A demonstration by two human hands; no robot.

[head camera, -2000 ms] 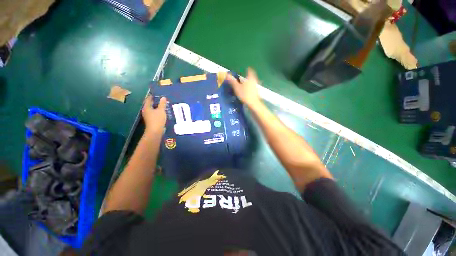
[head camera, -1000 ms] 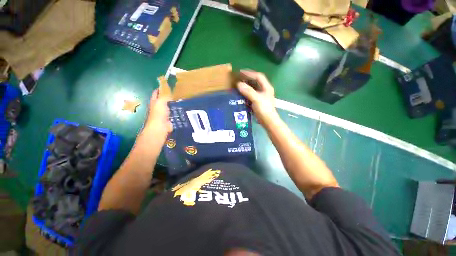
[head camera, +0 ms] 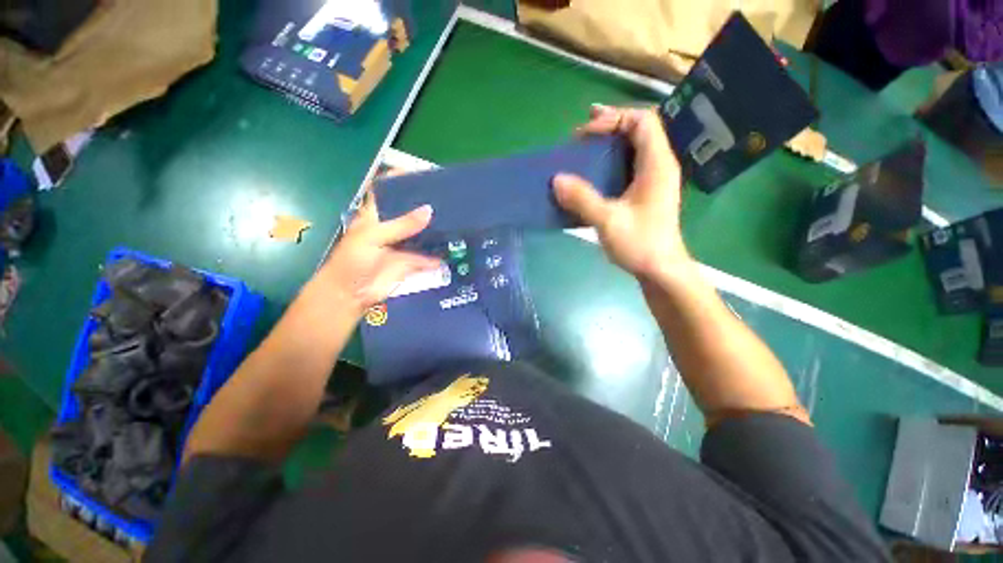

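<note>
A navy carton (head camera: 495, 192) is held edge-on in front of me, a plain dark narrow side facing up. My left hand (head camera: 385, 247) grips its left end, with the thumb on the plain face. My right hand (head camera: 632, 192) grips its right end, with the thumb on the face and the fingers around the far edge. Nearer my body lies a flat-looking navy carton (head camera: 440, 330) with white print and small badges, partly covered by my left hand and the held carton. The underside of the held carton is hidden.
Navy cartons (head camera: 731, 110) stand on the green belt (head camera: 484, 99) at right. A carton stack (head camera: 319, 55) lies at upper left. A blue crate (head camera: 226, 352) of dark parts is at left. Brown paper (head camera: 143, 72), a tan scrap (head camera: 288, 228) and a grey-white box (head camera: 924, 473) also show.
The carton in my hands has turned from open brown flaps and printed face to a plain narrow side. My hands have moved apart, the right one up and rightward. Cartons on the belt have shifted right.
</note>
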